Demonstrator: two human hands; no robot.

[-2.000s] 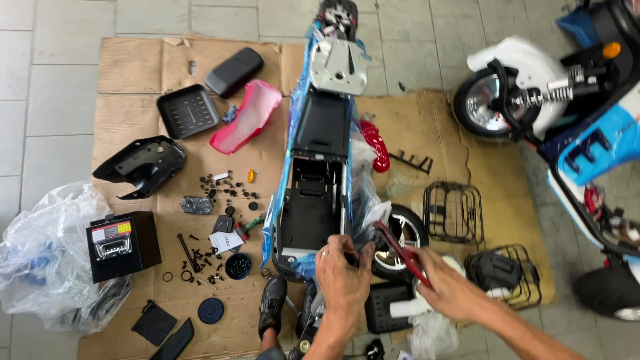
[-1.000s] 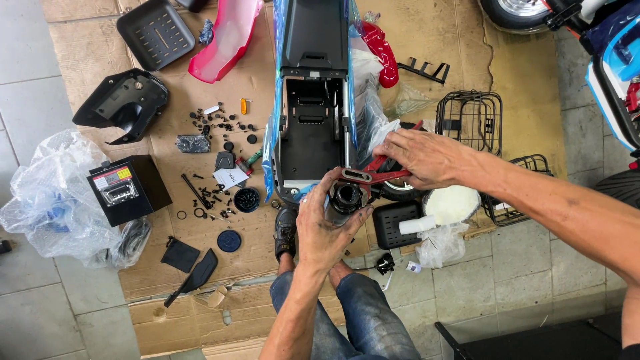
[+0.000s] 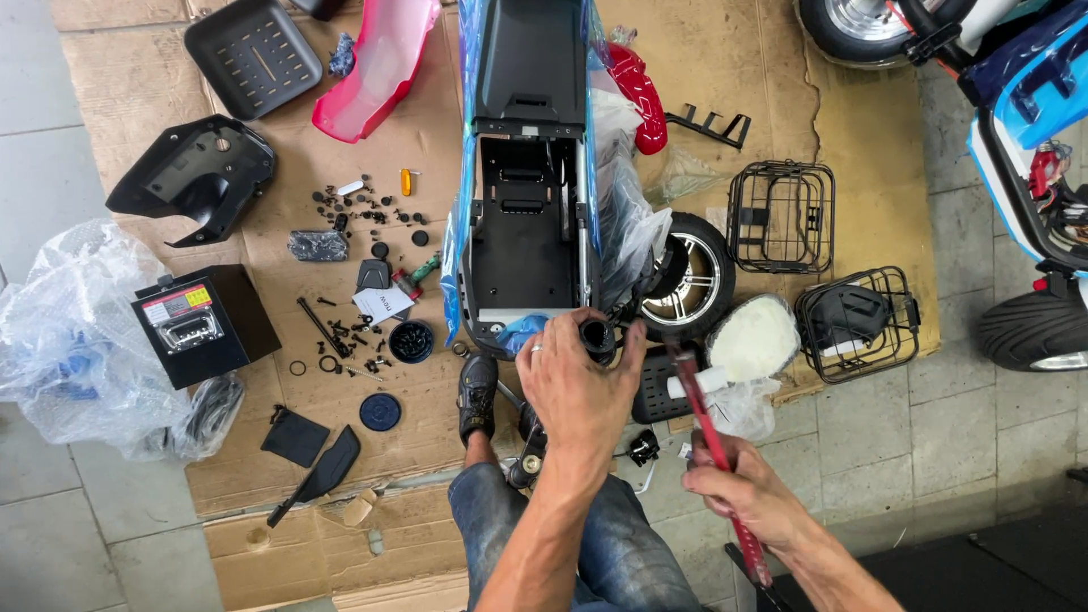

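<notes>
My left hand [image 3: 578, 382] is around a black tubular part [image 3: 597, 337] at the near end of a scooter body [image 3: 524, 212], whose sides are wrapped in blue film; part of the grip is hidden by the fingers. A long red-handled tool [image 3: 710, 425], blurred at its far end, is held in my right hand [image 3: 739, 484], to the right of my left hand and apart from the tube. Just beyond, a wheel with a black tire [image 3: 693, 276] lies beside clear plastic wrap [image 3: 629, 204]. The scooter's open compartment shows a black inner floor.
Cardboard [image 3: 425, 510] covers tiled floor. Screws and a round dish of screws [image 3: 411, 342] lie left, near a black box [image 3: 204, 327] and a black tray [image 3: 252, 59]. Wire baskets [image 3: 782, 217] lie right. A second scooter [image 3: 1033, 127] stands at the far right. My shoe [image 3: 478, 395] is close to the scooter.
My right hand has moved down and right with the red tool, away from the tubular part where it was a second ago. My left hand remains at that part.
</notes>
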